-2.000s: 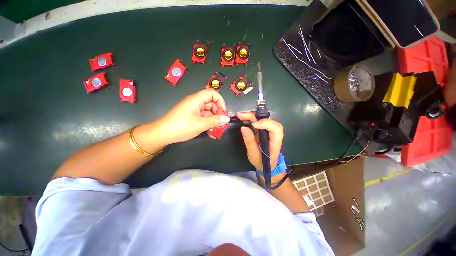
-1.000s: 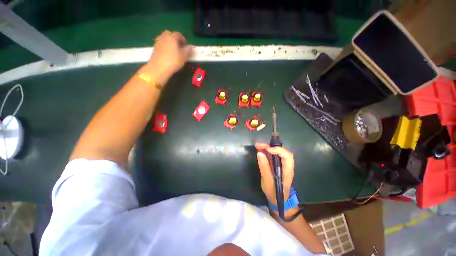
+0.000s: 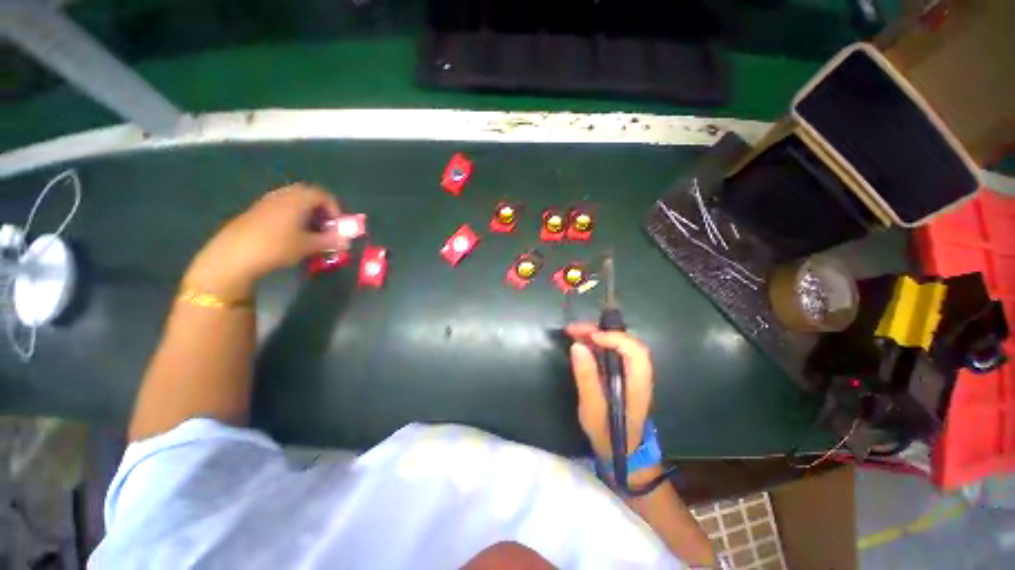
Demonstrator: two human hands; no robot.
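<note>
My left hand is at the left of the bench, its fingertips closed on a red module with a silver disc. Another red module lies partly hidden just below it, and one lies beside it. Two more silver-disc modules lie nearer the middle. Several red modules with yellow-gold centres lie right of them. My right hand holds the black soldering iron, tip pointing away from me. A small pale strip lies by one module.
A round tin of silvery bits and thin silver strands are on the dark mat at right. Beside them stand the yellow-topped black block and red trays. A white rail runs behind; a white fan stands left.
My left hand let go of the module held near my right hand, reached to the rail, then came back to the left modules. One silver-disc module now lies near the rail. The view has shifted.
</note>
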